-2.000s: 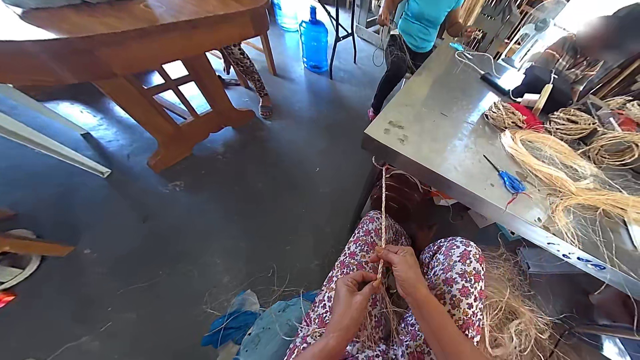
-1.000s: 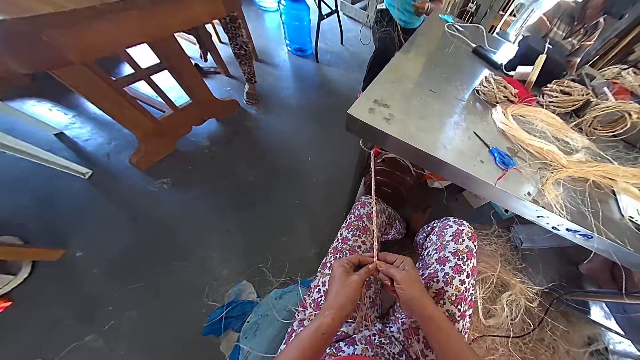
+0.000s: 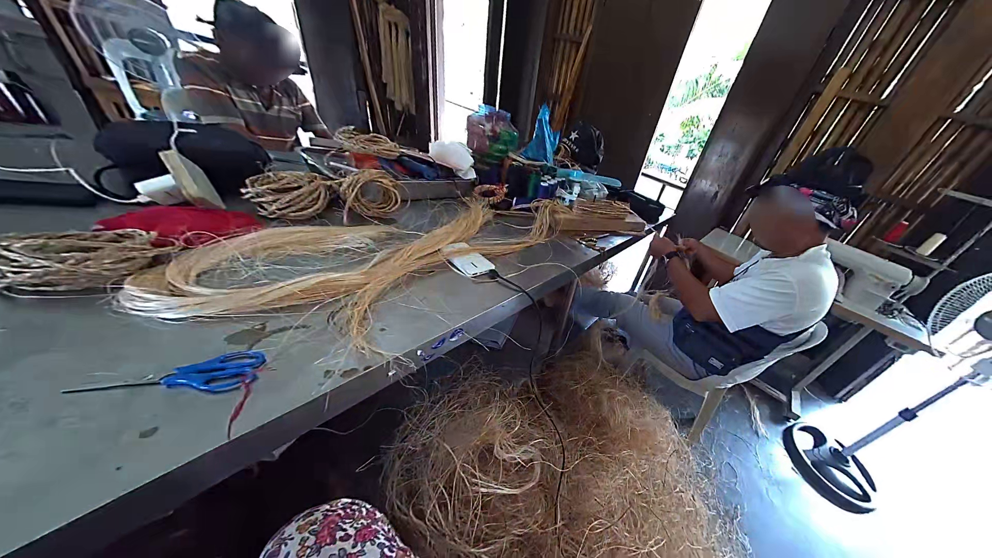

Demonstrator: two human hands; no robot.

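Observation:
Neither my left hand nor my right hand shows in the head view. The braided cord is out of sight as well. Blue-handled scissors (image 3: pixel 213 372) lie on the metal table (image 3: pixel 101 457), with a red thread by their handles. Long hanks of pale plant fiber (image 3: pixel 310 271) stretch over the tabletop. Coils of twisted fiber rope (image 3: pixel 287 194) rest behind them, near a red cloth (image 3: pixel 180 223). A white power bank or phone (image 3: pixel 470 262) with a black cable lies across the fiber. One knee in flowered cloth (image 3: pixel 337 531) shows at the bottom.
A large heap of loose fiber (image 3: pixel 542 465) lies beside the table. A seated co-worker (image 3: pixel 767 294) handles fiber at the right; another person (image 3: pixel 260 101) sits behind the table. Thread spools (image 3: pixel 535 182) and bags crowd its back. A pedestal fan (image 3: pixel 833 465) stands far right.
The view has swung far to the right and up. Both hands and the cord between them, seen in the earlier frames, are out of view.

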